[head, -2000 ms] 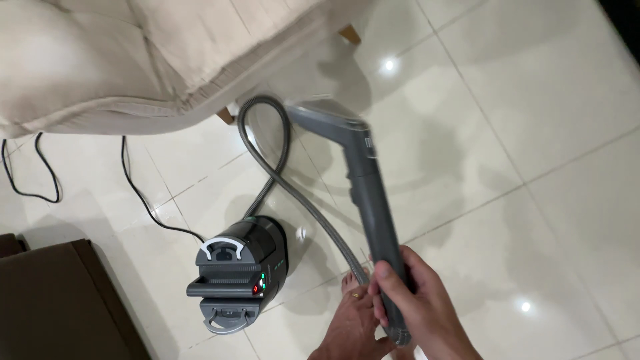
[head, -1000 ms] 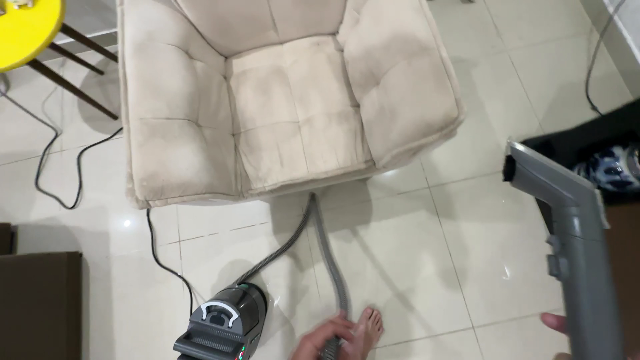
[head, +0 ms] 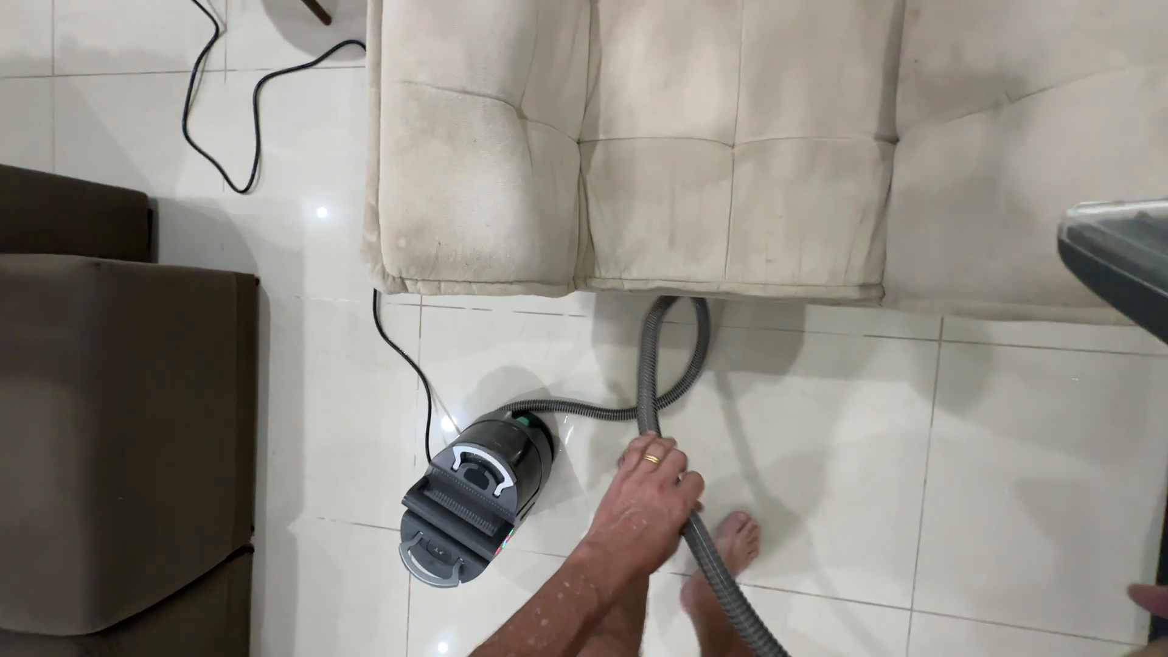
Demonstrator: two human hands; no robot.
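Observation:
My left hand (head: 650, 493), with a gold ring, is closed around the grey corrugated hose (head: 724, 579). Beyond it the hose loops at the front edge of the beige upholstered armchair (head: 657, 210) and runs back to the dark spot-cleaning machine (head: 479, 497), which stands on the floor to the left. At the right edge, part of the grey nozzle head (head: 1118, 255) with a clear front shows over the armchair's side. Only a fingertip of my right hand (head: 1147, 598) is visible at the lower right; what it holds is out of frame.
A black cord (head: 415, 365) runs from the machine toward the armchair, and more cord (head: 257, 119) lies at the upper left. Brown upholstered furniture (head: 128, 438) stands at left. My bare foot (head: 737, 543) is on the tiled floor (head: 821, 456) beside the hose.
Two seconds ago both hands were at the wand's handle; since then my left hand has moved onto the hose. The wand has moved right, mostly out of frame. The view has shifted considerably.

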